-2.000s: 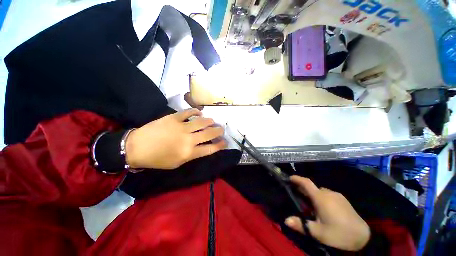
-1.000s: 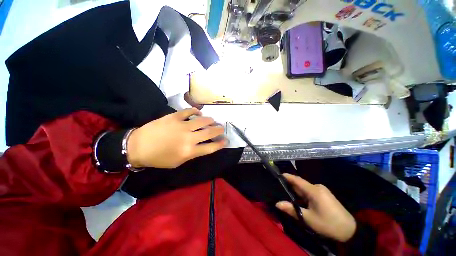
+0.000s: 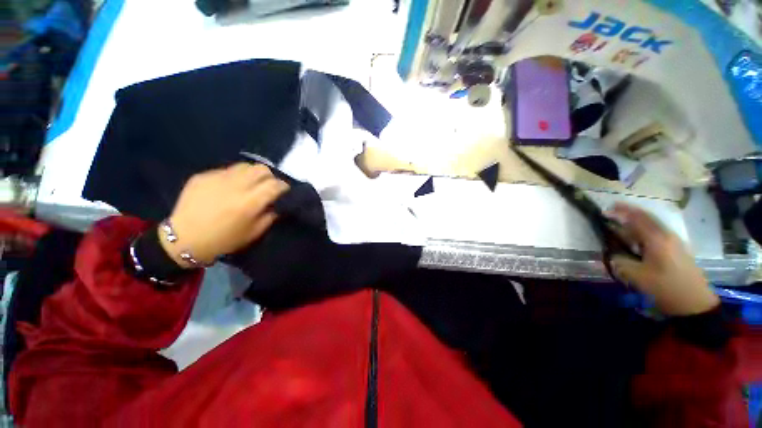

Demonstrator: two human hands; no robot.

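A large black fabric panel (image 3: 200,109) with a white underside (image 3: 355,213) lies on the table left of the machine and hangs over the front edge to the lap. My left hand (image 3: 224,211) holds a fold of the black cloth between thumb and fingers. My right hand (image 3: 660,255) grips the handles of the dark scissors (image 3: 576,197) at the table's front right. The blades look closed and point up-left toward the phone. Two small black triangular scraps (image 3: 490,175) lie near the bed edge.
The white JACK sewing machine (image 3: 622,42) stands at the back right, with a phone (image 3: 541,104) and offcuts (image 3: 595,166) under its arm. A ruler strip (image 3: 501,260) runs along the table's front edge. Part of a blue basket (image 3: 742,294) shows at the right.
My right hand has moved up and right with the scissors, away from the cloth. My left hand has moved left and now holds a fold. A second black triangle shows on the table.
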